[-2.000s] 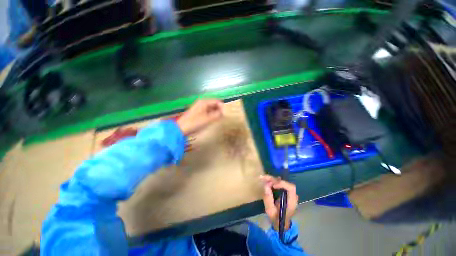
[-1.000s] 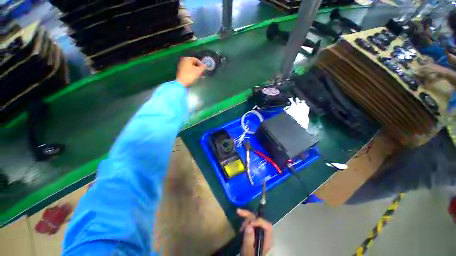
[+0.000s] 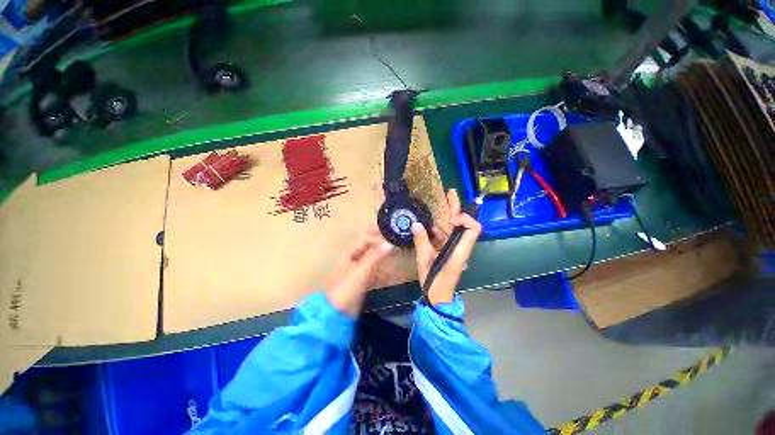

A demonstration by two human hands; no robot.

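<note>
A black headphone (image 3: 397,153) lies on the cardboard sheet (image 3: 246,263), its band pointing away and its near ear cup (image 3: 404,220) open face up with a pale round centre. My left hand (image 3: 361,265) is at the cup's lower left edge; its fingers are blurred, and whether they grip the cup is unclear. My right hand (image 3: 447,251) holds the black soldering iron (image 3: 448,252), its tip pointing up and right toward the tray, while its fingers touch the cup's right side. A loose pile of red wires (image 3: 308,172) and a bundled red bunch (image 3: 218,169) lie to the left.
A blue tray (image 3: 534,224) at right holds a stand (image 3: 489,146), yellow sponge (image 3: 493,184), red-handled pliers (image 3: 548,193), a pale ring (image 3: 546,127) and a black box (image 3: 594,160). Fine bits lie right of the headphone. More headphones (image 3: 116,102) lie on the green-edged conveyor behind.
My left hand has come back from the conveyor to the mat, where a headphone now lies. My right hand, still holding the iron, has moved to the cup. The view has swung left.
</note>
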